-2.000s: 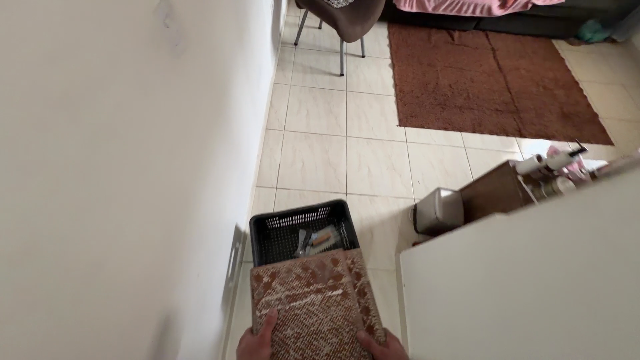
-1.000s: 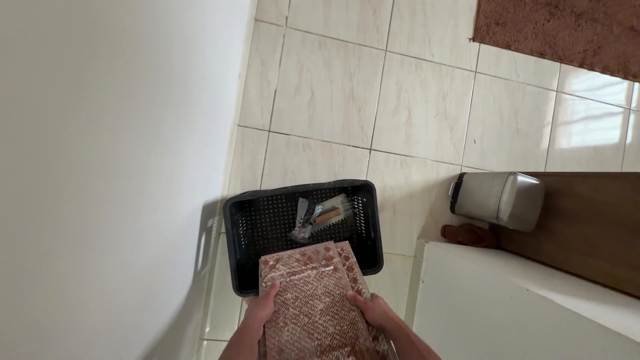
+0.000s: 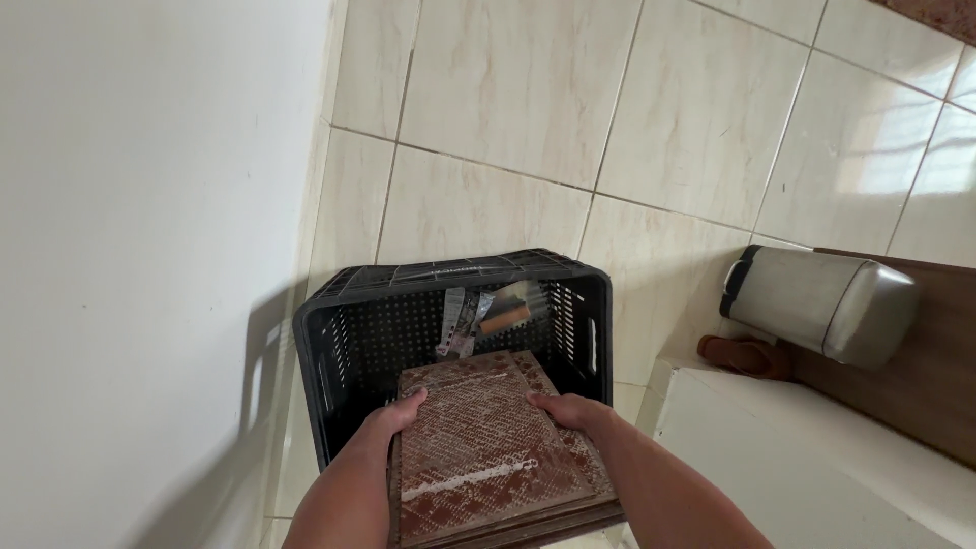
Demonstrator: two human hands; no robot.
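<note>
A stack of reddish-brown tiles [image 3: 488, 435], their patterned faces up and marked with whitish residue, is gripped at its two sides. My left hand [image 3: 400, 412] holds the left edge, thumb on top. My right hand [image 3: 572, 412] holds the right edge, its thumb also on top. The far end of the stack is over or inside a black perforated plastic crate [image 3: 457, 271]; whether it rests on anything is hidden. Farther back in the crate lie clear plastic packets [image 3: 457, 320] and a tool with an orange-brown handle [image 3: 503, 320], possibly a notched trowel.
A white wall [image 3: 152, 191] runs close along the left. Light tiled floor [image 3: 503, 91] extends beyond the crate. To the right are a metal pedal bin [image 3: 816, 301], a brown shoe [image 3: 743, 357], a brown wooden surface [image 3: 938, 358] and a white ledge [image 3: 801, 457]. A rug's corner shows top right.
Both hands have lowered the tile stack toward the crate, keeping hold of its sides. The view has tilted down and come closer, so the chair seen earlier is out of sight.
</note>
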